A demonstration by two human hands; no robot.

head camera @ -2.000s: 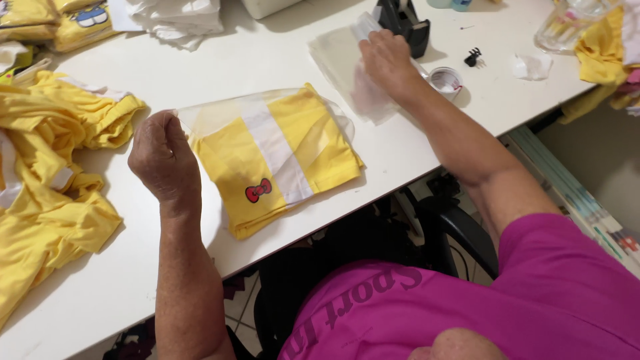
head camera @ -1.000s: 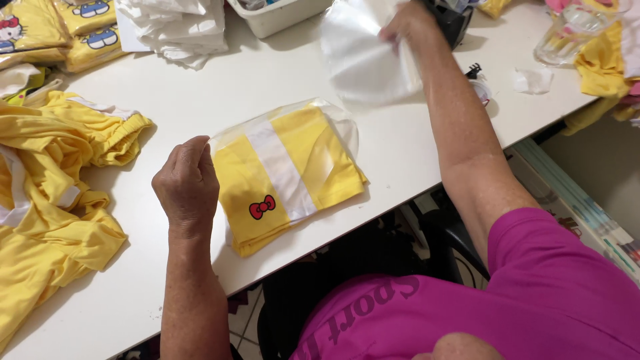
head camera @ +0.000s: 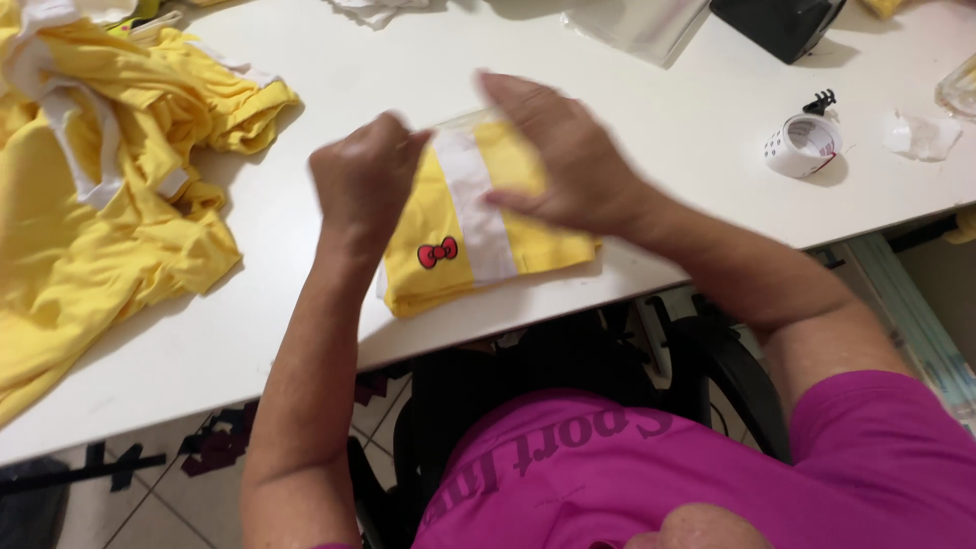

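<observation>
A folded yellow garment point(head camera: 435, 206) with a white stripe and a red bow print lies on the white table, with clear plastic along its far edge. At its left side, my left hand point(head camera: 366, 183) is closed on the edge of the clear plastic bag point(head camera: 465, 120). Over the garment's right part is my right hand point(head camera: 564, 160), blurred, fingers spread and nothing seen in it; whether it touches the plastic is unclear.
Loose yellow garments point(head camera: 137, 152) are heaped at left. Clear plastic bags point(head camera: 640, 27) and a black tape dispenser point(head camera: 778, 23) sit at the back. To the right are a tape roll point(head camera: 803, 145), a black hair clip point(head camera: 820, 101) and crumpled white paper point(head camera: 921, 136).
My right hand has come from the clear bags at the back to over the folded garment. The bags it lifted one second ago are out of it. My left hand stays by the garment. The view has shifted.
</observation>
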